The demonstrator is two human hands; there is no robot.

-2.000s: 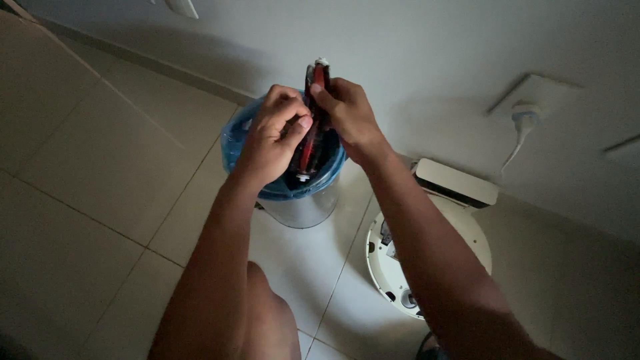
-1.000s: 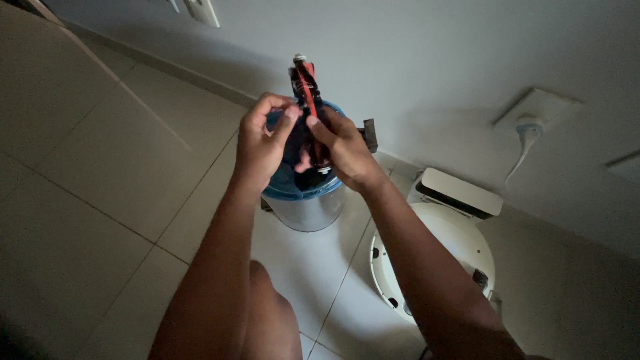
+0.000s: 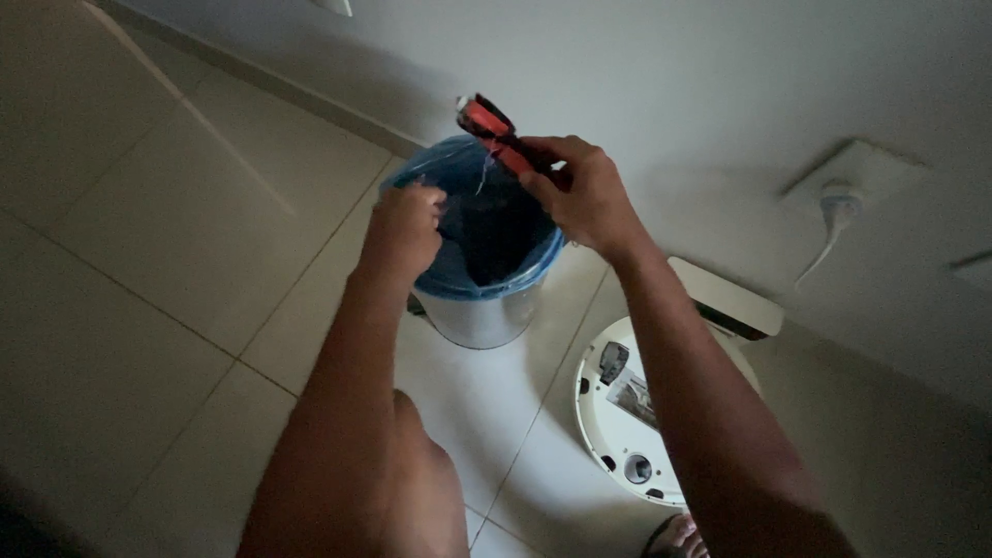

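My right hand (image 3: 581,190) grips one end of a red and black roller brush (image 3: 502,139), which slants up and left above a trash bin. Pale strands dangle from the brush's middle. My left hand (image 3: 411,225) is at the left rim of the bin, its fingers curled; whether they pinch any debris cannot be told. The metal bin (image 3: 484,322) is lined with a blue plastic bag (image 3: 496,291), and its inside is dark.
An upturned white robot vacuum (image 3: 620,434) lies on the tiled floor at right, partly behind my right forearm. Its white dock (image 3: 725,298) stands by the wall. A plug (image 3: 841,205) with a cable sits in a wall outlet. A foot shows at the bottom.
My left hand has come off the brush and moved left to the bin's rim. The brush, held by both hands before, is now in my right hand alone and tilts to the left.
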